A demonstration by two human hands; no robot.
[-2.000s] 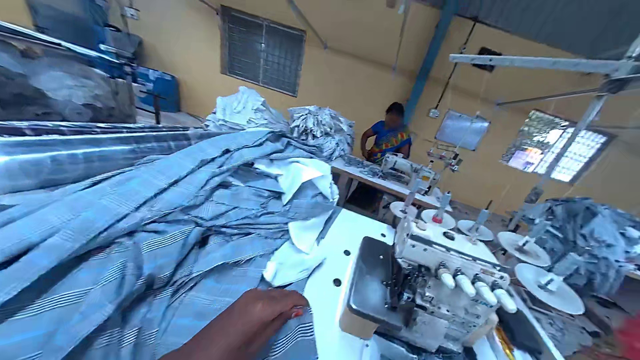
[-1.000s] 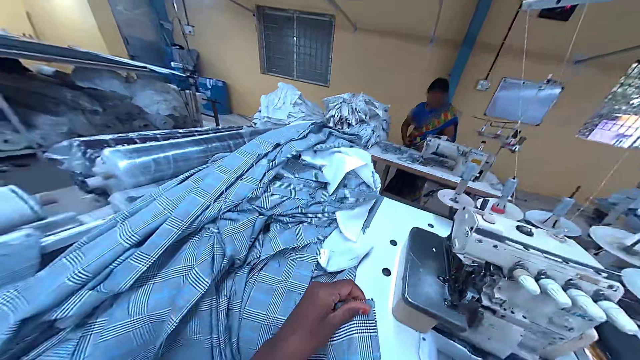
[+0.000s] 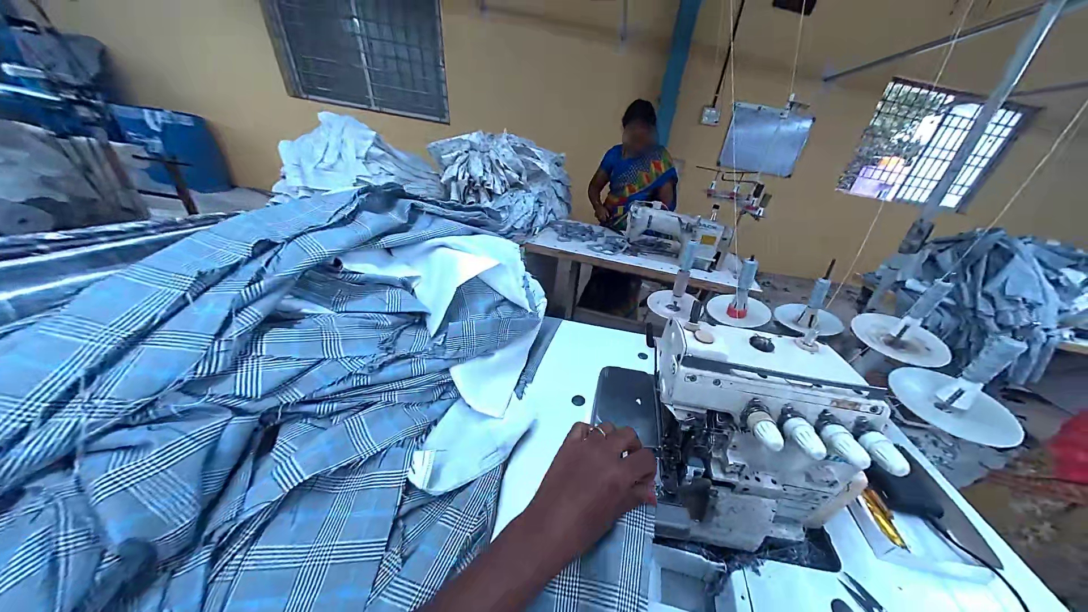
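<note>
My left hand, with a ring on one finger, reaches up from the bottom middle, its fingers curled down on the edge of a grey-blue plaid fabric. The fingertips are beside the needle area of a white overlock sewing machine, close to its dark side plate. The fingers hide the exact grip on the cloth. A large heap of the same plaid fabric spreads across the left, with white pieces lying on it. My right hand is not in view.
Thread cones stand on white discs behind the machine. Small scissors lie on the white machine table, low right. A person stands behind another sewing machine. Fabric piles are at the back, with more at right.
My left hand has moved forward from left of the overlock machine to beside its needle area, the plaid fabric's edge coming along. The view has shifted.
</note>
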